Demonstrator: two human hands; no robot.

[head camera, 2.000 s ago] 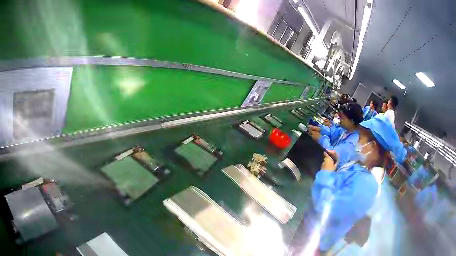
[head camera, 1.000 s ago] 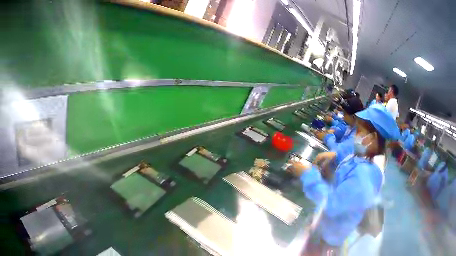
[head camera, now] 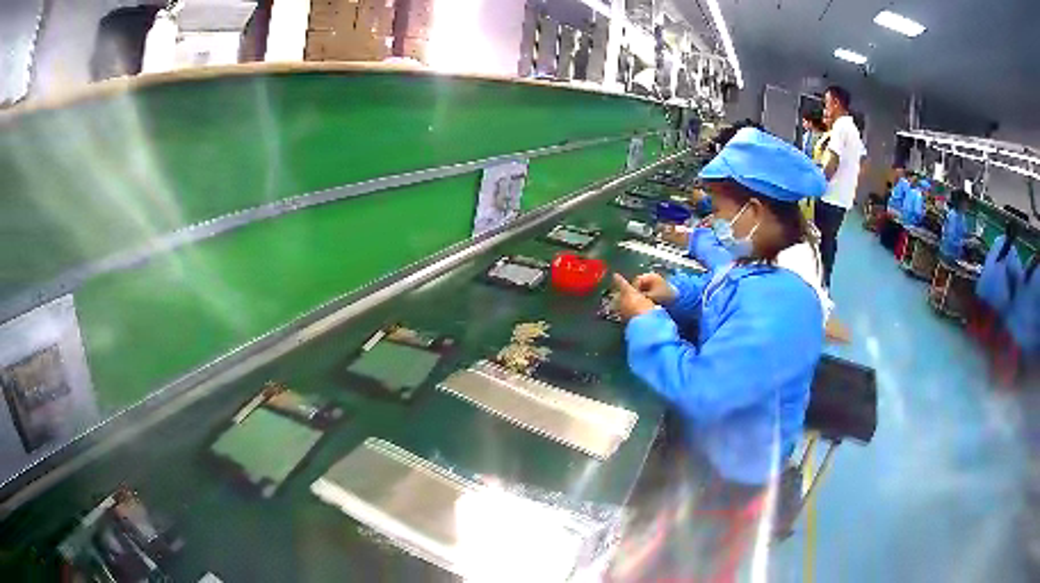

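Neither of my hands is in the picture. Nearest me on the dark-green belt lie long strip sheets, white-edged with a grey middle, their right part washed out by glare. A second stack of long pale strips lies beyond them. Open tablet assemblies stand in a row along the belt: one dark and cut off at the lower left, one with a greenish plate, and another greenish one farther along.
A bright green partition with instruction sheets runs along the left. A red object and a small beige heap lie on the belt. A person in blue smock and cap works at the right edge, before a dark stool.
The view has turned right and levelled, so the belt items appear farther left and the aisle shows more. The person in the cap, earlier holding a dark flat panel, now has both hands together near the face.
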